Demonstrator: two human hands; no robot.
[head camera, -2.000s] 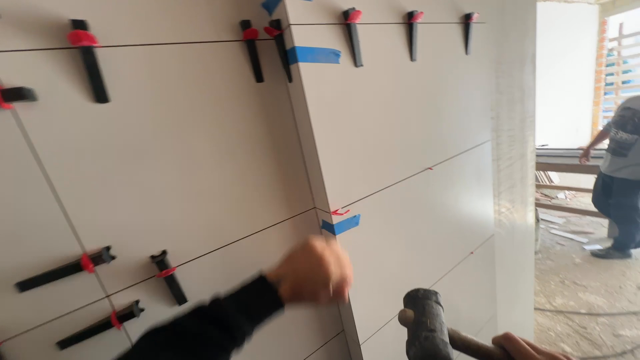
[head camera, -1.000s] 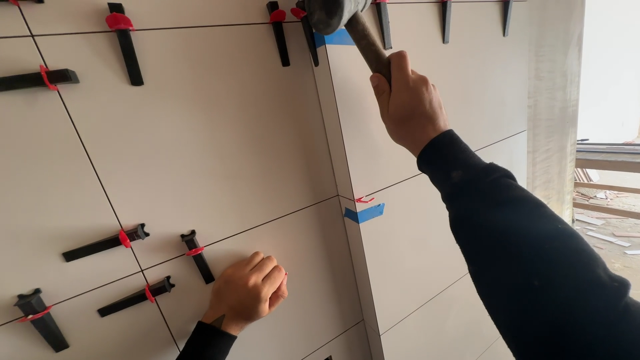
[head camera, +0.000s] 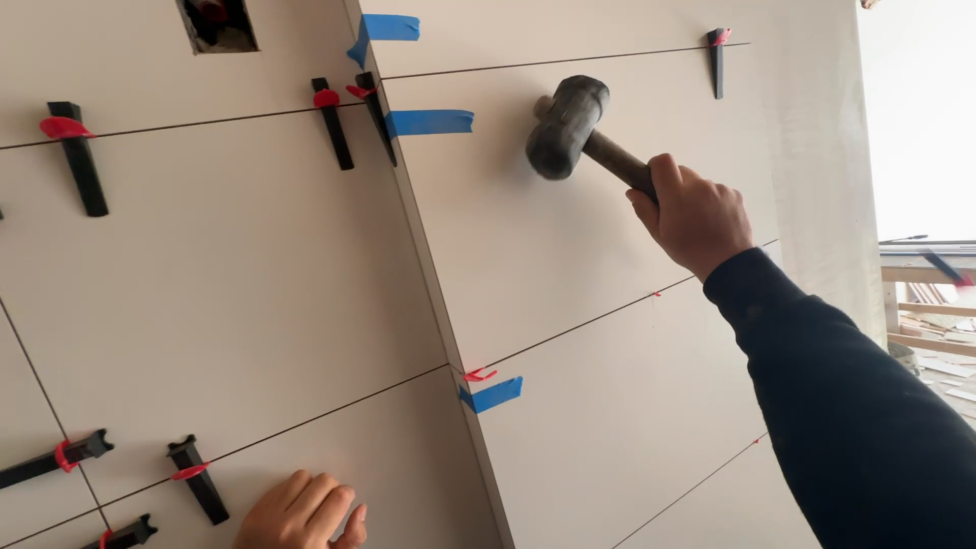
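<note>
My right hand (head camera: 698, 217) grips the wooden handle of a black rubber mallet (head camera: 568, 126), whose head is at the right-hand tiled face below the upper joint. One black wedge (head camera: 717, 65) with a red clip stands in that joint at the right. My left hand (head camera: 301, 515), fingers curled and nothing visible in it, is low on the left tiled face, right of a black wedge (head camera: 198, 480) in a red clip. More wedges (head camera: 333, 126) sit along the upper left joint. A red clip remnant (head camera: 479, 375) shows at the corner above blue tape (head camera: 497, 394).
The outer corner edge (head camera: 427, 267) of the tiled wall runs down the middle. Blue tape strips (head camera: 431, 122) cross it higher up. A square cutout (head camera: 219, 23) opens at the top left. At the far right are a wooden bench (head camera: 926, 271) and scattered pieces on the floor.
Two black wedges in the upper right joint, seen a second ago, are gone, and a dark wedge-like piece with red appears in the air at far right. The mallet has moved right along the wall.
</note>
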